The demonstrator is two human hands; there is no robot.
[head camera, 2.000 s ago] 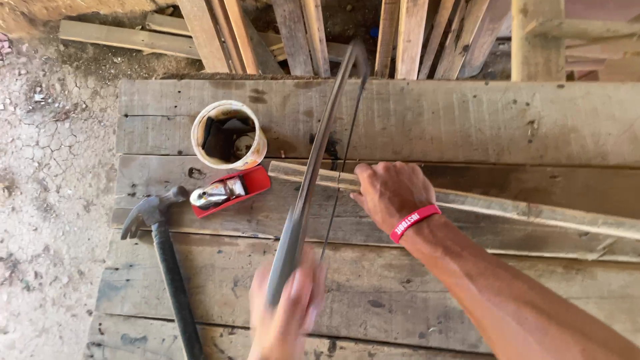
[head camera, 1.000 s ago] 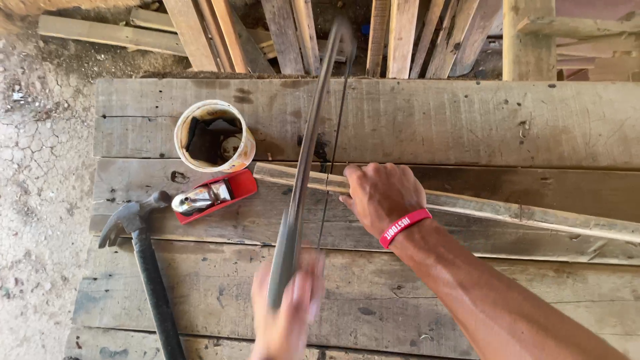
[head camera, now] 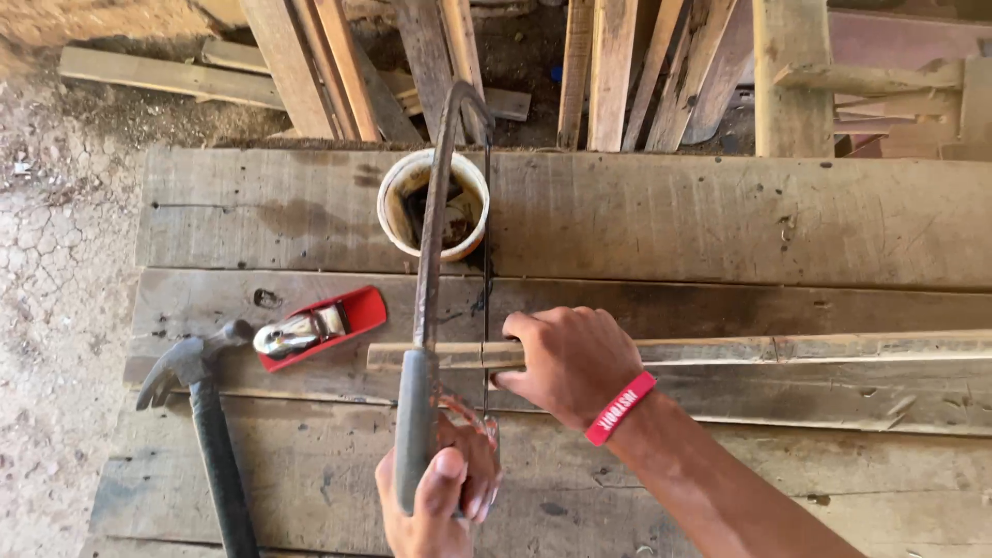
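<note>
My left hand (head camera: pixel 438 488) is closed around the grey handle of a hacksaw (head camera: pixel 426 310), whose frame points away from me. Its thin blade crosses a narrow wooden strip (head camera: pixel 705 350) near the strip's left end. Just right of the blade, my right hand (head camera: pixel 577 360), with a red wristband, grips the strip from above, thumb and fingers on opposite edges. Left of the strip's end lies a small red block plane (head camera: pixel 322 327) with a metal cap. A claw hammer (head camera: pixel 221 465) with a dark handle lies farther left. Behind the saw frame stands a white plastic bucket (head camera: pixel 393 221), its contents dark and unclear.
The plank table (head camera: pixel 736 217) has gaps between its boards. Past its far edge, several boards (head camera: pixel 612 70) lean upright, and more timber (head camera: pixel 170 76) lies on the ground. Cracked earth (head camera: pixel 62 310) borders the table on the left.
The bucket has shifted right, away from the plane. The strip lies nearer to me across the boards. The hacksaw, blurred and leaning right before, now shows sharper and more upright.
</note>
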